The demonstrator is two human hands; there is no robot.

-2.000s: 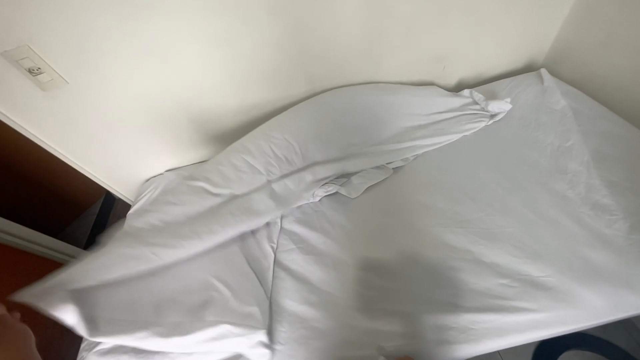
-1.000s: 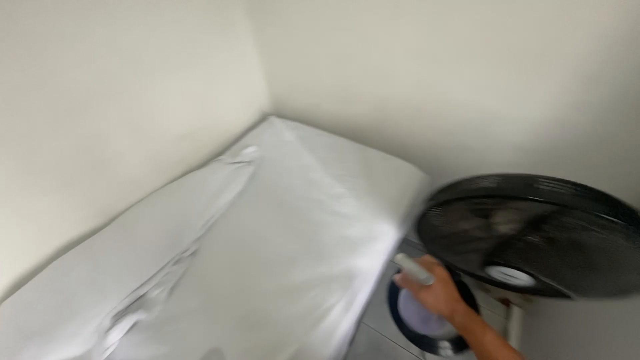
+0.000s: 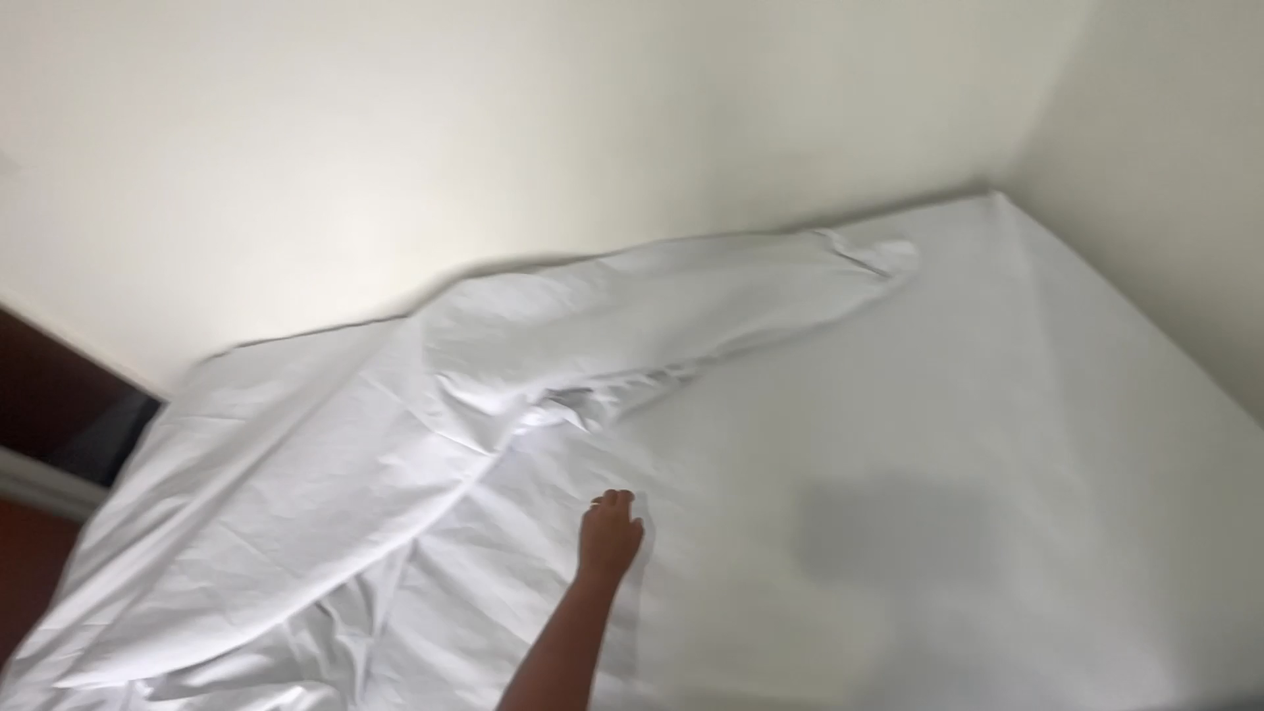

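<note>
My left hand point(image 3: 610, 533) reaches in from the bottom centre, palm down over the white sheet point(image 3: 790, 425) on the bed, its fingers slightly bent and its thumb apart. Nothing shows in it; whether the fingertips touch the sheet cannot be told. Beyond it, a loose white cloth point(image 3: 632, 316) lies bunched in a long fold along the wall side, spreading wide toward the lower left. Its crumpled inner edge lies just above and left of the hand. My right hand is out of view.
A pale wall point(image 3: 494, 128) runs along the far side of the bed and meets another wall point(image 3: 1175, 227) at the right corner. At the left edge stands reddish-brown furniture point(image 3: 30, 563) with a pale strip. A dark shadow falls on the sheet at right.
The view has swung back left from the black fan. The hand holding a pale object there is out of view. My left hand now shows over the sheet; the loose cloth lies differently than two seconds ago.
</note>
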